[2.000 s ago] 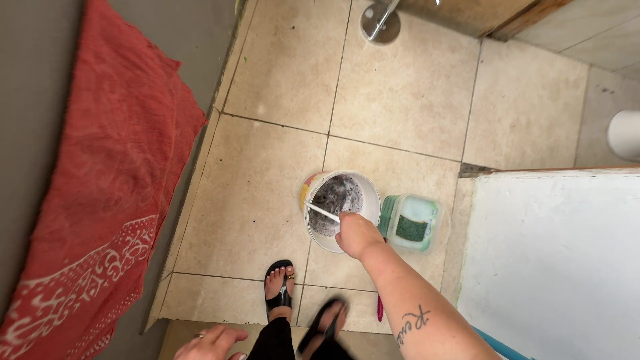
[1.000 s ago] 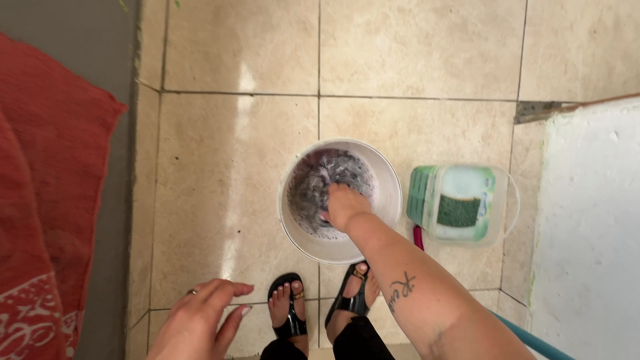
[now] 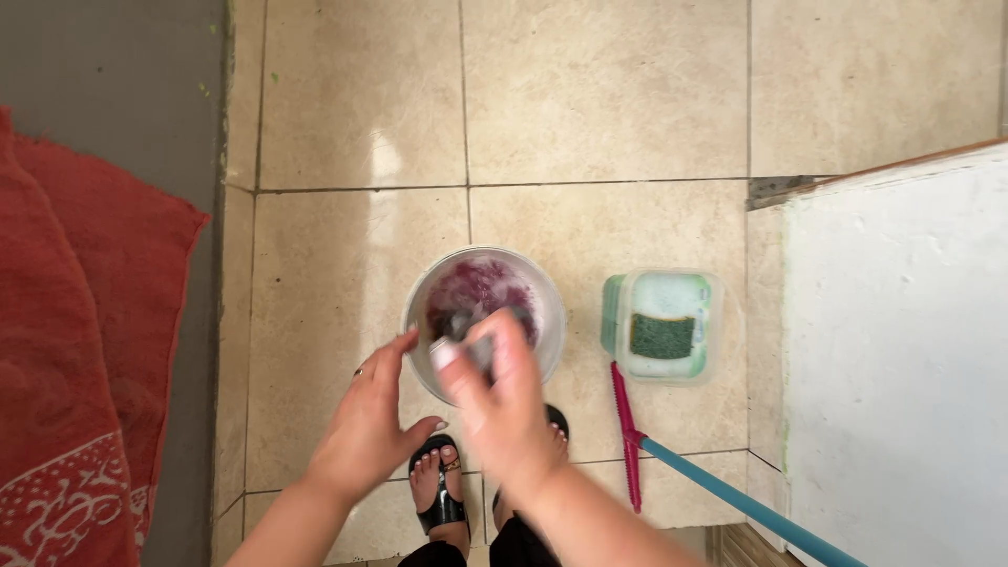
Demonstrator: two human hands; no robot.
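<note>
A round white bucket (image 3: 551,315) stands on the tiled floor in front of my feet, with dark and purplish wet contents under whitish suds. Above its near side is my right hand (image 3: 504,402), blurred, its thumb and fingers curled around something dark that cannot be made out clearly. My left hand (image 3: 370,417) is at the bucket's left rim, fingers apart, holding nothing. To the right of the bucket sits a clear plastic tub (image 3: 669,378) with pale liquid and a green scouring sponge (image 3: 662,337) in it.
A magenta squeegee or broom head (image 3: 632,441) on a blue pole (image 3: 740,500) lies right of my feet. A red patterned cloth (image 3: 94,315) hangs at the left. A white panel (image 3: 898,331) stands at the right. My feet in black sandals (image 3: 441,496) are just behind the bucket.
My right hand was down inside the bucket and has come up above it. My left hand has moved to the bucket's rim. More purple shows in the bucket. The view has shifted.
</note>
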